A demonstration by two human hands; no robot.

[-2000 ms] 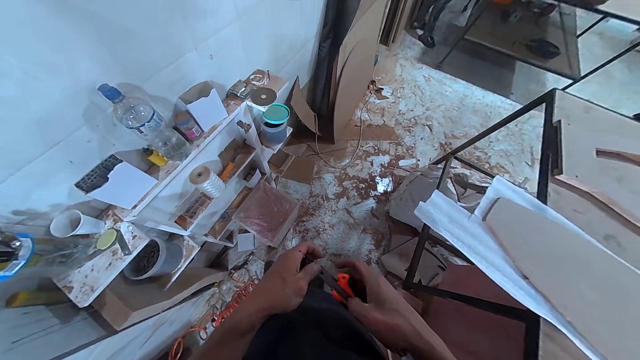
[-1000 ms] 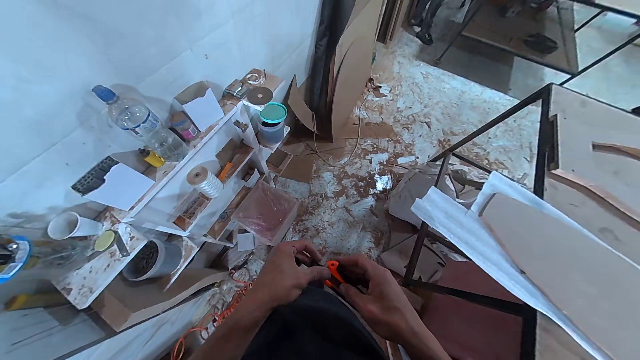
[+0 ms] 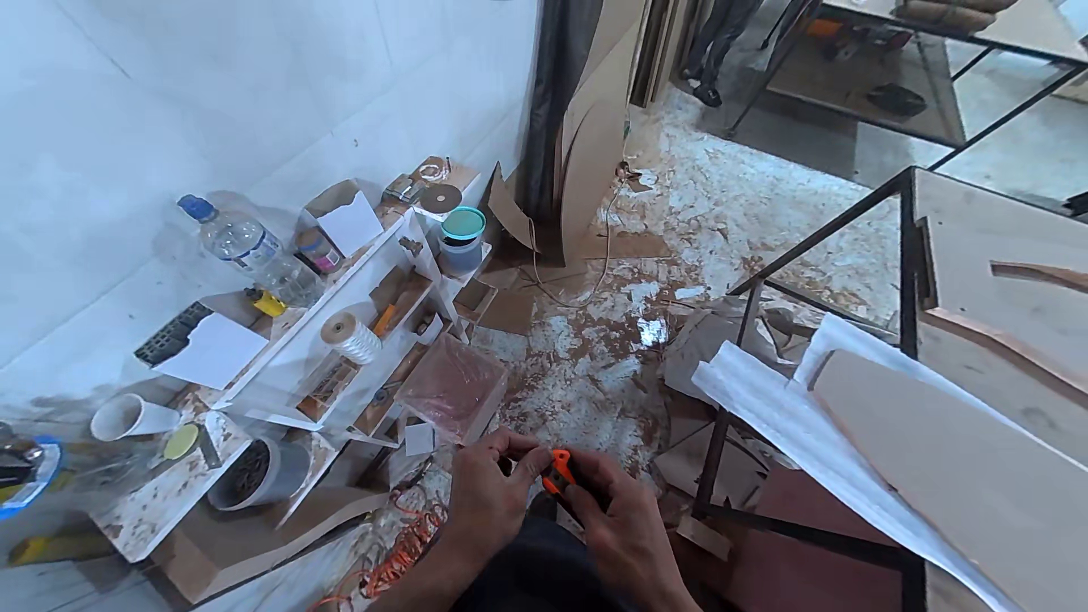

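Low in the centre of the head view, my right hand grips a small orange and black tool, which looks like a utility knife; its exact kind cannot be told. My left hand is beside it, thumb and fingertips pinched together at the tool's left end. Whether a small piece lies between those fingertips is hidden. A clear-wrapped reddish block sits just beyond my left hand. The white shelf unit with a spool of white cord stands further left.
On the right, a metal-framed table carries a shaped board on white foam sheet. A coiled orange hose lies low on the left. Scraps litter the floor. Cardboard sheets lean upright ahead. A person's legs show behind.
My hands have stayed together around the orange tool, while its angle and my fingers' hold on it have shifted. A dark blade-like part seen between the hands at first no longer shows.
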